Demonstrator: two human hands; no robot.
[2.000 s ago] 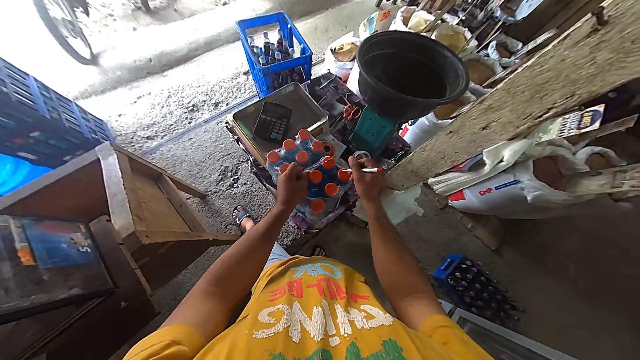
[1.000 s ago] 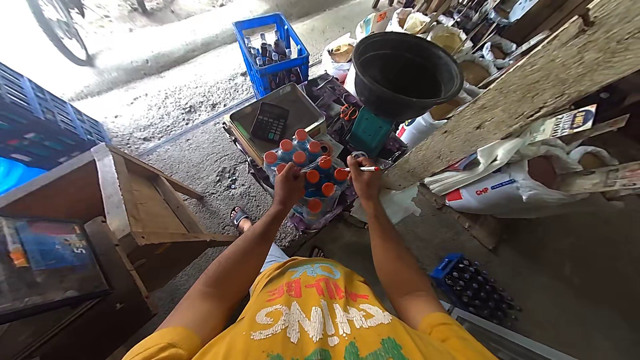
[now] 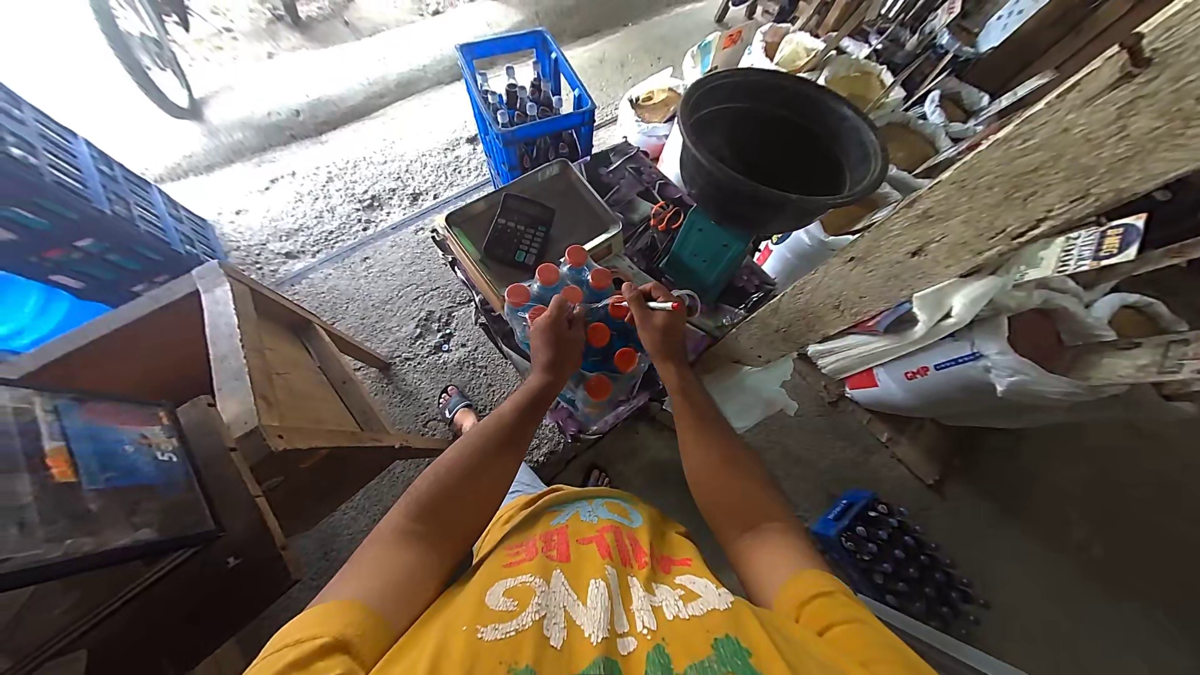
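A pack of plastic bottles with orange caps (image 3: pixel 597 386) stands on a low, cloth-covered table, with clear plastic wrap visible around its lower part. Over the pack's left side, my left hand (image 3: pixel 557 339) has its fingers closed at the caps; whether they pinch the wrap is too small to tell. My right hand (image 3: pixel 659 328) holds a white pen or marker with a red end (image 3: pixel 664 306) above the pack's right side. Beside the bottles, a calculator (image 3: pixel 518 230) lies in a shallow tray (image 3: pixel 600 234). Orange-handled scissors (image 3: pixel 667 217) rest farther back.
A black basin (image 3: pixel 783 150) sits on a green scale (image 3: pixel 705 253) at the back right. Behind the table stands a blue crate of bottles (image 3: pixel 536 127). A wooden plank (image 3: pixel 956 192) and open sacks are on the right, a wooden frame (image 3: pixel 309 375) on the left, another bottle crate (image 3: pixel 844 514) lower right.
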